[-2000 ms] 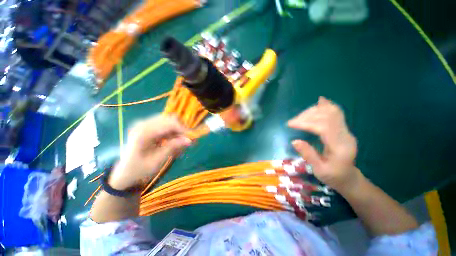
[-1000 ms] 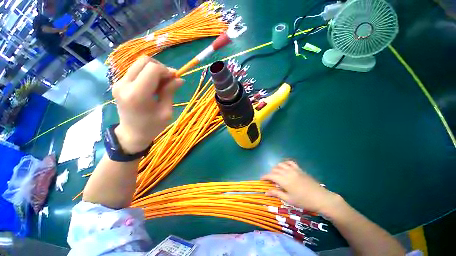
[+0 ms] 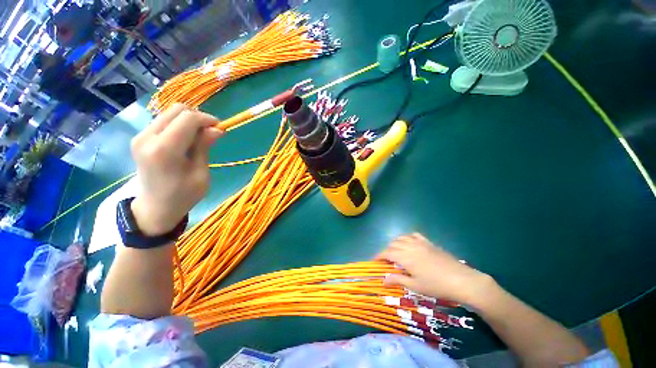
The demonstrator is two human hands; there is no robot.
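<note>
My left hand is closed on an orange cable, held up above the table. Its red sleeve is at the open nozzle of the heat gun, with the white sleeve on the cable side and the fork terminal past the nozzle. The yellow and black heat gun rests on the table, nozzle up. My right hand lies on the terminal end of the near cable bundle; its fingertips are over the cables, and I cannot tell whether they grip one.
The middle cable bundle lies left of the heat gun, the far cable bundle behind. A fan, a green roll and a black power cord are at the back right. A plastic bag and white paper are left.
My left hand first took a cable near the middle, then raised it; now it has moved left and the red sleeve is at the nozzle. My right hand came down onto the near bundle and stays there.
</note>
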